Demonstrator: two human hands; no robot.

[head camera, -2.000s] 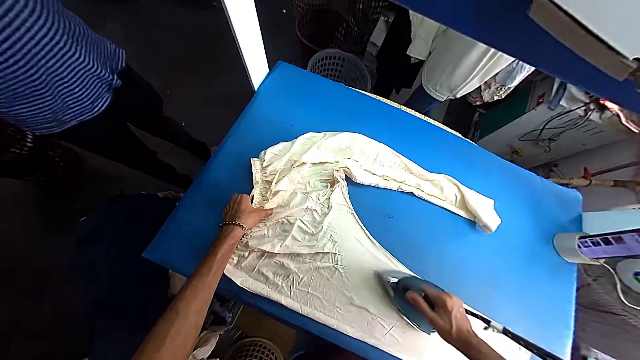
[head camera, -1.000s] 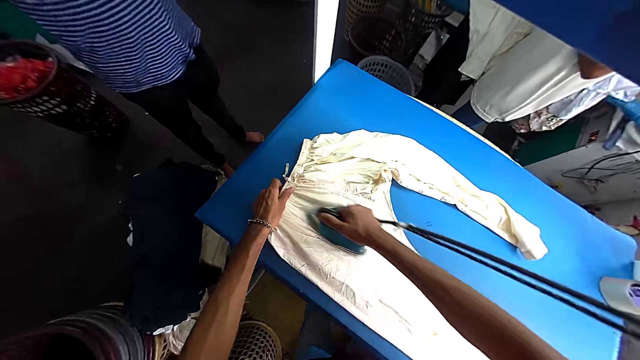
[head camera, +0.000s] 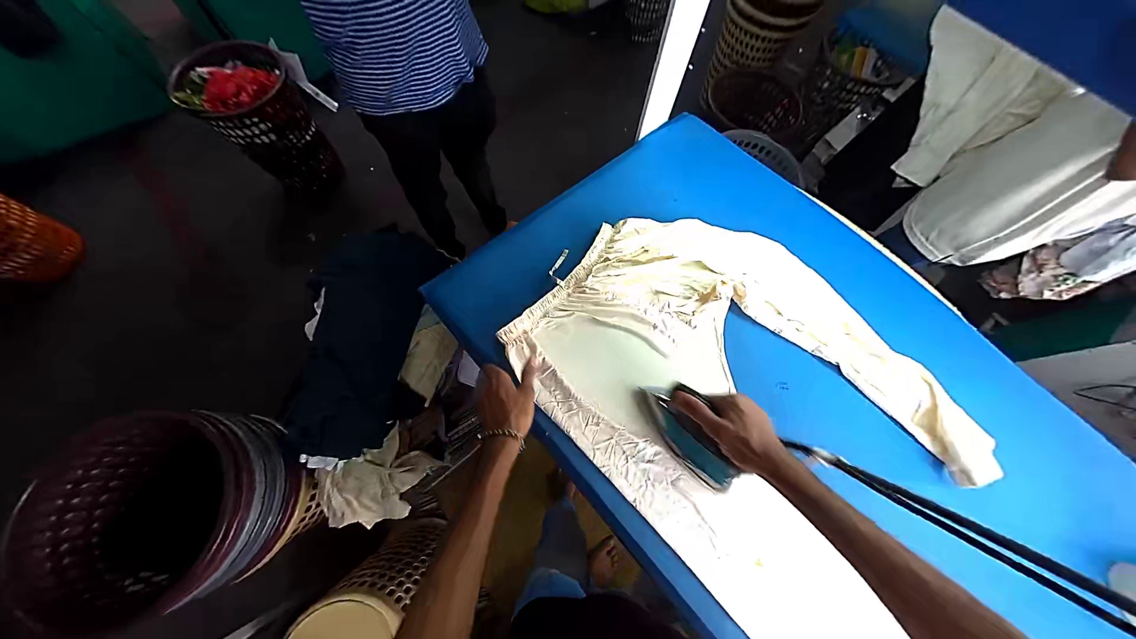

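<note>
Cream trousers with a gathered elastic waistband (head camera: 657, 302) lie across a blue-covered ironing table (head camera: 674, 186), one leg pointing right and the other toward me. My right hand (head camera: 732, 430) grips the handle of a clothes iron (head camera: 688, 435), whose plate rests on the near leg's upper part. Black cables (head camera: 958, 524) trail from the iron to the right. At the table's left edge, my left hand (head camera: 508, 399), with a bracelet at the wrist, holds the side edge of the trousers just below the waistband. The fabric between the hands looks smooth; wrinkles run along the near edge.
Stacked perforated baskets (head camera: 160, 524) stand at the lower left, beside dark cloth (head camera: 364, 328). A person in a striped shirt (head camera: 399, 53) stands beyond the table's left corner, near a basket with red contents (head camera: 235, 87). Pale garments (head camera: 1021, 177) hang or lie at the upper right.
The iron has moved from near the waistband down the near leg, toward me. My left hand stays near the waistband. The view has swung left.
</note>
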